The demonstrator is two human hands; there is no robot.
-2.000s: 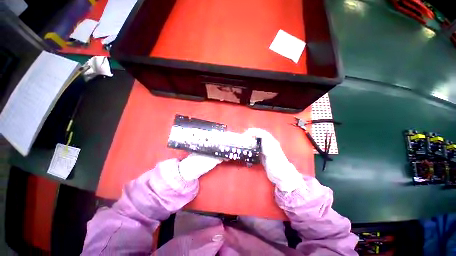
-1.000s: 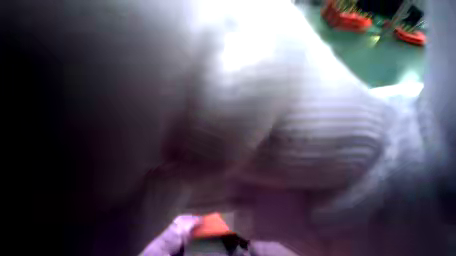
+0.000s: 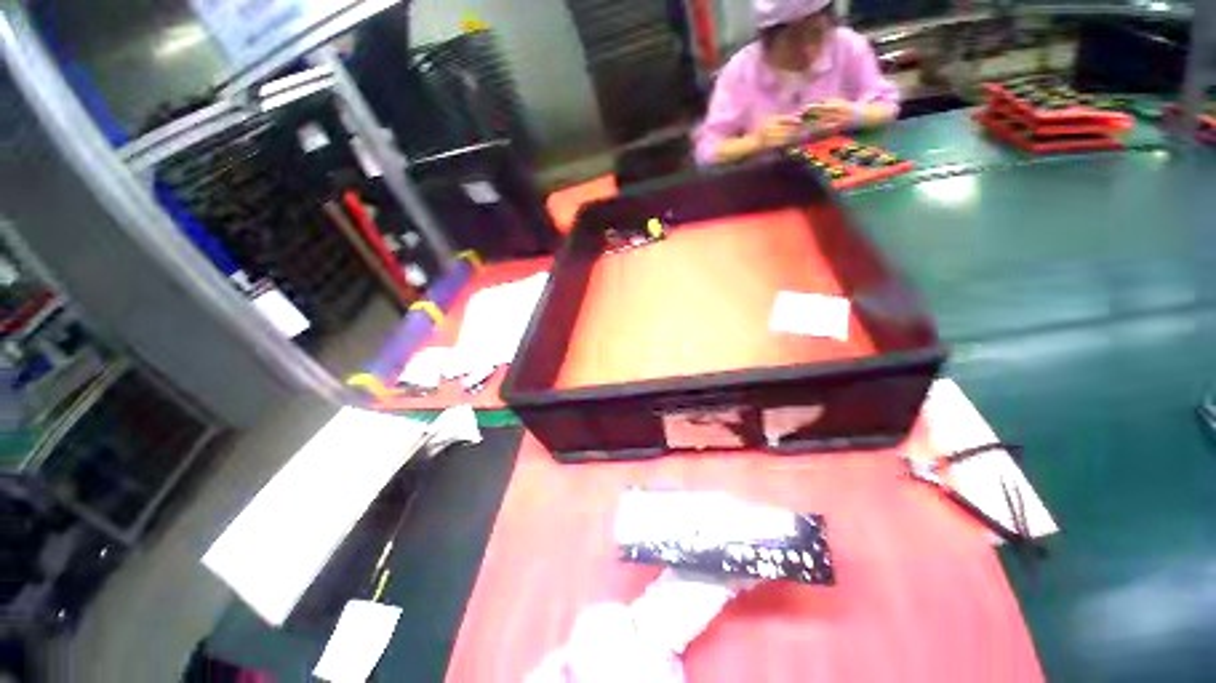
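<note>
A long narrow circuit board [image 3: 724,536] is held over the red foam sheet, its dark solder side with silvery dots facing up and part of it glaring white. My left hand [image 3: 687,607], in a white glove, comes from the lower left and holds the board from below at its near edge; its fingers are partly hidden under the board. My right hand is not in view. A black plastic bin [image 3: 800,420] lined with red foam stands just beyond. A small board [image 3: 634,238] with a yellow part lies in its far left corner, and a white paper label [image 3: 810,315] lies at its right.
Side cutters [image 3: 967,494] lie on a pale strip at the right edge of the foam. White record sheets [image 3: 314,514] and a small paper slip [image 3: 358,640] are at the left. Beyond the bin a person in pink works over boards on red foam [image 3: 854,163]. More red-foam stacks [image 3: 1054,118] stand farther right.
The view has tilted up, showing the far bench and a person. The large blurred pale shape that blocked the view is gone. My right hand, on the board two seconds ago, is out of view.
</note>
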